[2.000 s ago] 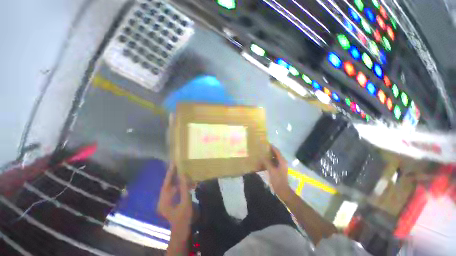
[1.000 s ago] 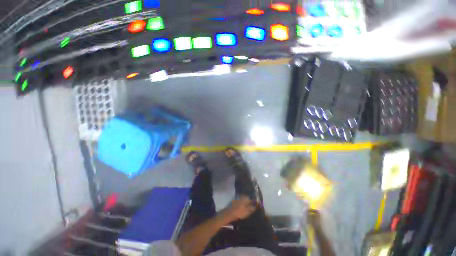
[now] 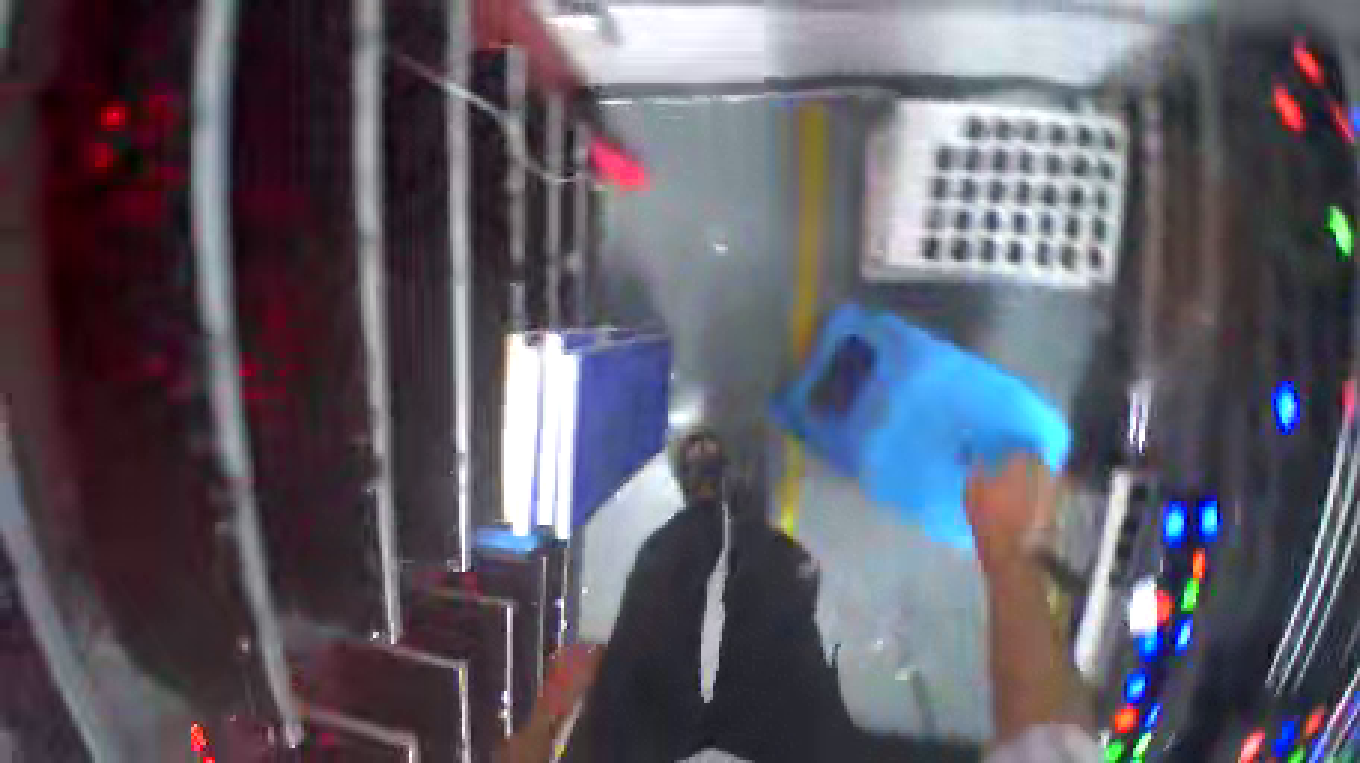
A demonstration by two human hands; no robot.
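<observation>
The light blue plastic stool (image 3: 932, 418) stands tilted on the grey floor, right of centre, with its seat towards the right and its legs towards the left. My right hand (image 3: 1014, 507) is on the seat and grips it near its middle and edge; the fingertips are blurred. My left hand (image 3: 567, 678) is low beside my leg, next to the dark rack, small and blurred; its fingers are not clear.
Dark blue boards with white edges (image 3: 619, 425) stand against the long rack (image 3: 373, 343) on the left. A white crate with dark openings (image 3: 1022, 194) is by the far wall. A red tag (image 3: 619, 164) hangs at the rack's end. Lit racks (image 3: 1178, 522) line the right.
The cardboard box has left my hands and is out of view. The view has turned towards the wall end. My right hand has moved onto the stool, and my left hand is lower by the rack.
</observation>
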